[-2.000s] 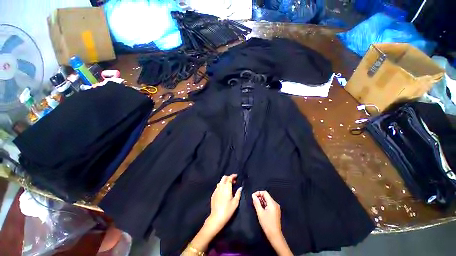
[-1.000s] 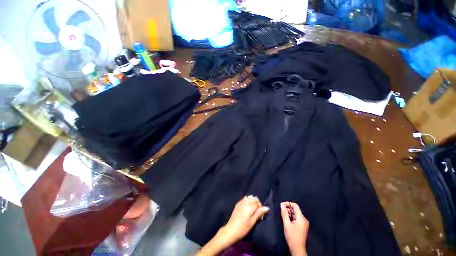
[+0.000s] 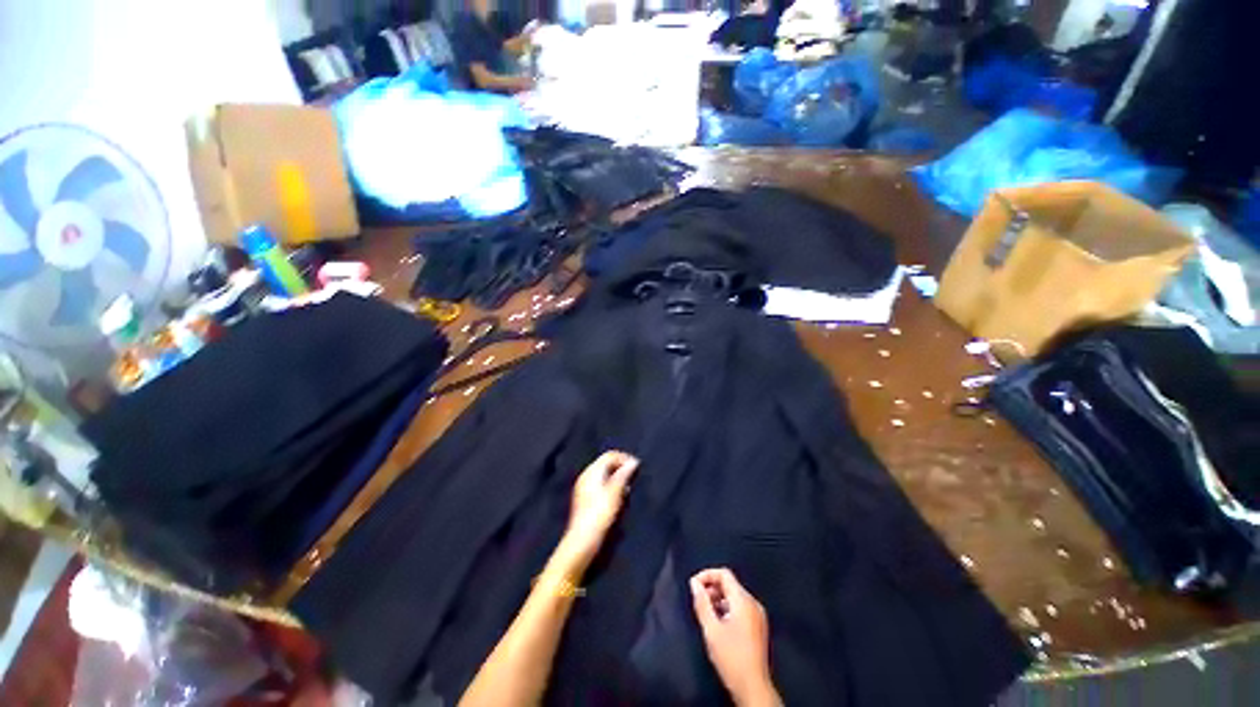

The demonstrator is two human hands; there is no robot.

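A black jacket (image 3: 802, 483) lies spread on the brown table, its collar away from me and its hem towards me. Black hanger hooks (image 3: 680, 286) are gathered above its collar. My left hand (image 3: 597, 500), with a thin bracelet at the wrist, is on the jacket's left front beside the centre opening, fingers bent together. My right hand (image 3: 728, 617) is lower, just right of the opening, fingers curled. Whether either hand pinches cloth or holds a small thing is too blurred to tell.
Folded black garments (image 3: 277, 414) are stacked left, near yellow-orange scissor loops (image 3: 437, 311). Beyond the jacket are a black heap (image 3: 808, 235) and black hangers (image 3: 504, 260). An open cardboard box (image 3: 1057, 263) and dark folded garments (image 3: 1126, 442) are right.
The view swung left, then back right and up. My left hand has moved up the jacket, away from my right hand. My right hand stays low by the opening.
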